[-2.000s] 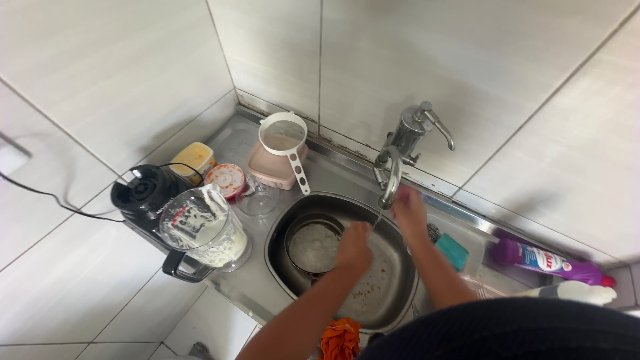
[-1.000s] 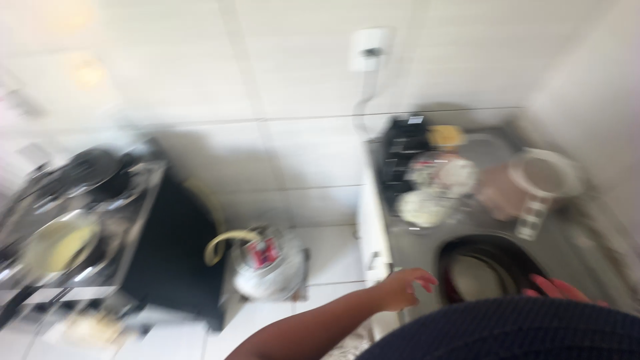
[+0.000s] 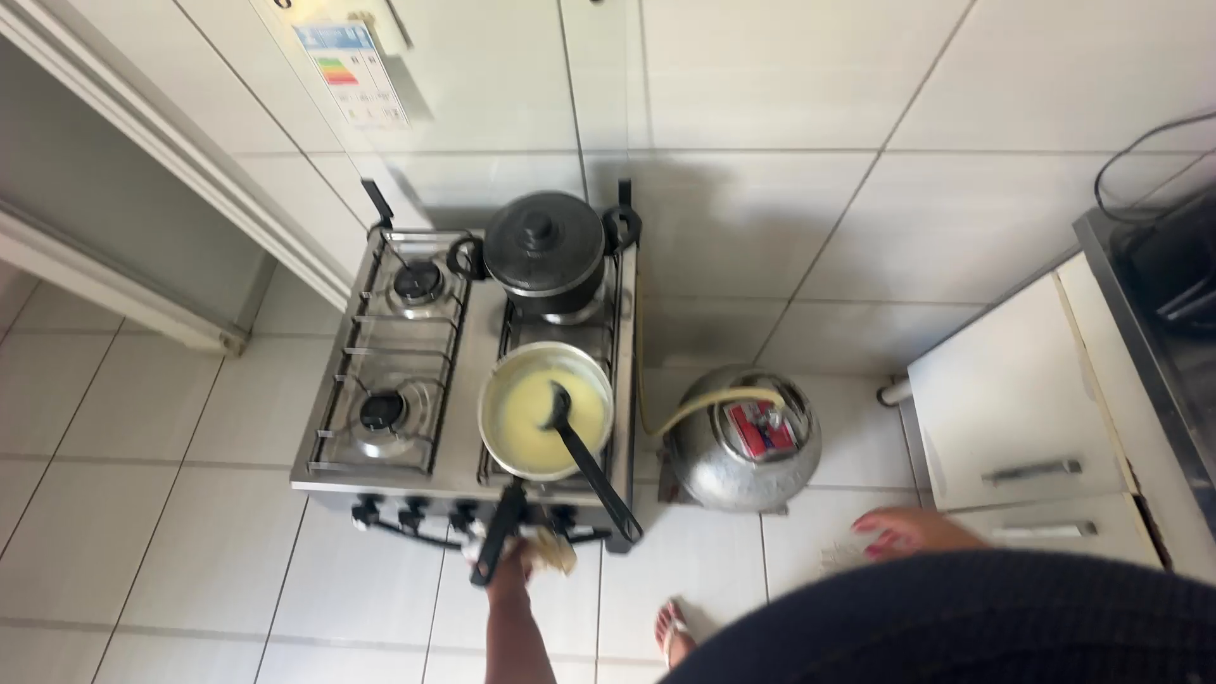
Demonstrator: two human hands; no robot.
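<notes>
My left hand (image 3: 509,562) is at the stove front, below the black pan handle (image 3: 499,534), against a pale cloth (image 3: 551,551) by the oven door bar; the handle partly hides its fingers, so its grip is unclear. My right hand (image 3: 910,530) is held out over the floor at right, fingers apart, with nothing seen in it. On the front right burner sits a pan (image 3: 487,418) of pale yellow creamy food. A black ladle (image 3: 594,475) rests in it, its handle over the rim. Behind stands a lidded black pot (image 3: 544,249).
Two burners with grates (image 3: 383,410) are on the stove's left side. A metal gas cylinder (image 3: 746,475) with a yellowish hose stands on the floor to the right. White cabinet doors (image 3: 1026,408) and the counter edge are at far right. A doorway frame is at left.
The view has swung from the sink to the stove. Both hands were at the faucet and sink earlier; now my left hand is at the stove front and my right is away from the sink.
</notes>
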